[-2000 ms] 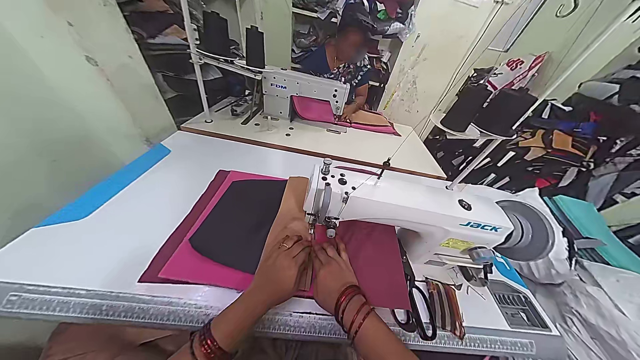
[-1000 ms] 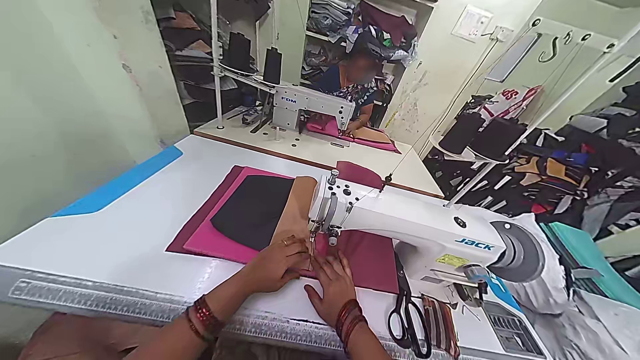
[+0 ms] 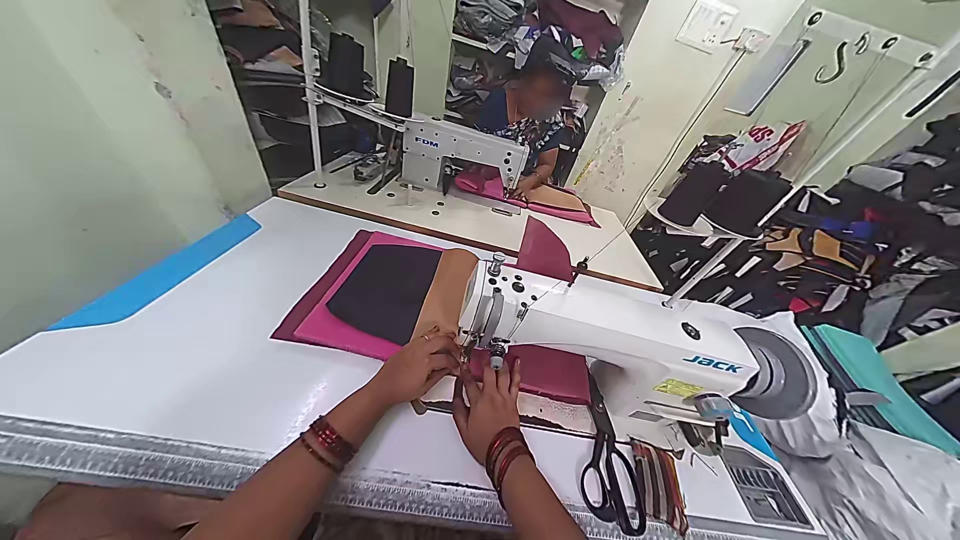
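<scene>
Pink fabric [image 3: 341,334] with black [image 3: 390,289] and tan [image 3: 448,289] pieces on it lies under the head of a white Jack sewing machine [image 3: 600,315]. Its maroon part [image 3: 559,375] spreads right of the needle area. My left hand [image 3: 420,364] pinches the tan piece's near edge just left of the presser foot, fingertips bunched. Close beside it, my right hand [image 3: 491,409] rests with spread fingers on the fabric in front of the needle area. The needle itself is hard to make out.
Black-handled scissors [image 3: 611,480] and a bundle of striped strips [image 3: 660,484] lie right of my hands. A measuring tape [image 3: 150,457] runs along the table's front edge. Beyond, a co-worker [image 3: 525,112] sits at another sewing machine [image 3: 457,154]. Black thread cones [image 3: 720,195] stand behind the machine arm.
The fabric has moved away from me under the machine head; its near edge, earlier near the table's front, is now farther back. A maroon part now shows behind the machine.
</scene>
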